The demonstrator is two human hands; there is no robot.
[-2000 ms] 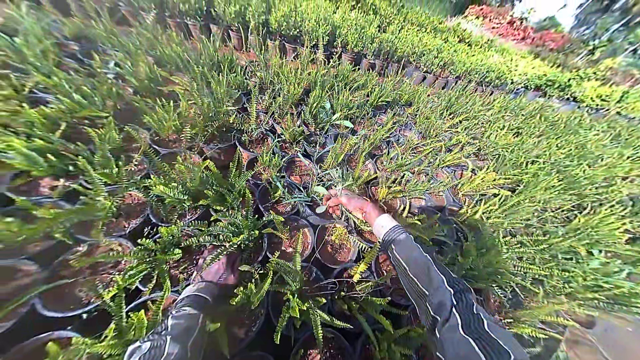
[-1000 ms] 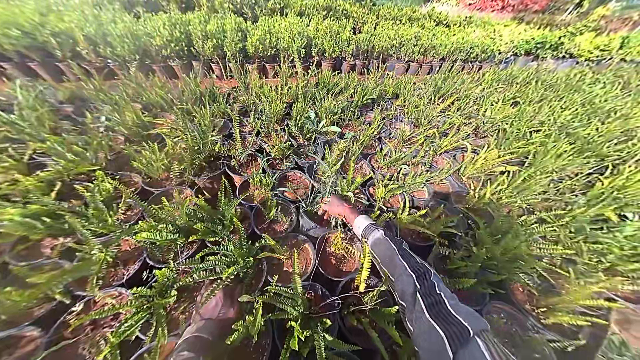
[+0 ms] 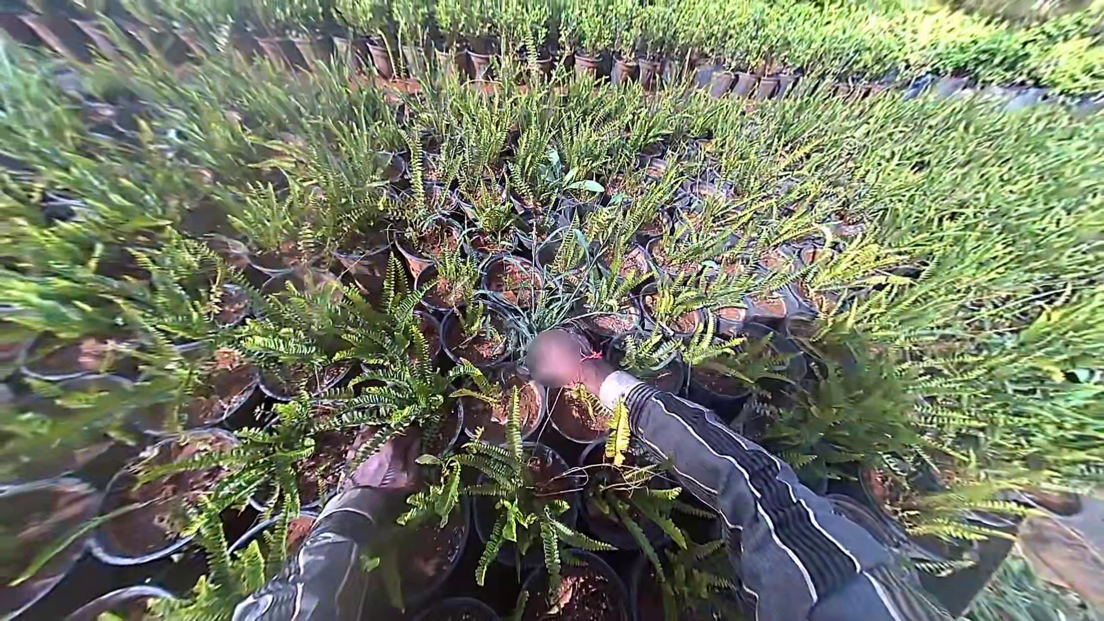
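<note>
My right hand [image 3: 556, 358], blurred, reaches down among black plastic pots near the middle of the view, at a tuft of thin grass-like leaves [image 3: 539, 315]. Its fingers cannot be made out. Lower left, my left hand [image 3: 386, 461] is low between the pots, partly covered by the fronds of a potted fern [image 3: 397, 379]; what its fingers touch is hidden. A pot with reddish soil [image 3: 578, 414] stands just below my right wrist. Another potted fern [image 3: 517, 492] is between my two forearms, which wear grey sleeves with pale lines.
Closely packed potted ferns [image 3: 285, 216] surround both hands on all sides. A row of brown pots with leafy plants [image 3: 483, 60] runs across the back. At the lower right edge lies a flat brownish piece [image 3: 1065, 552] of unclear kind. A broad-leaved plant [image 3: 586, 185] grows among the ferns.
The view has turned and shifted. Two seconds ago the fingers of my right hand showed at some green leaves; now that hand is lower among the pots, near the grass-like tuft.
</note>
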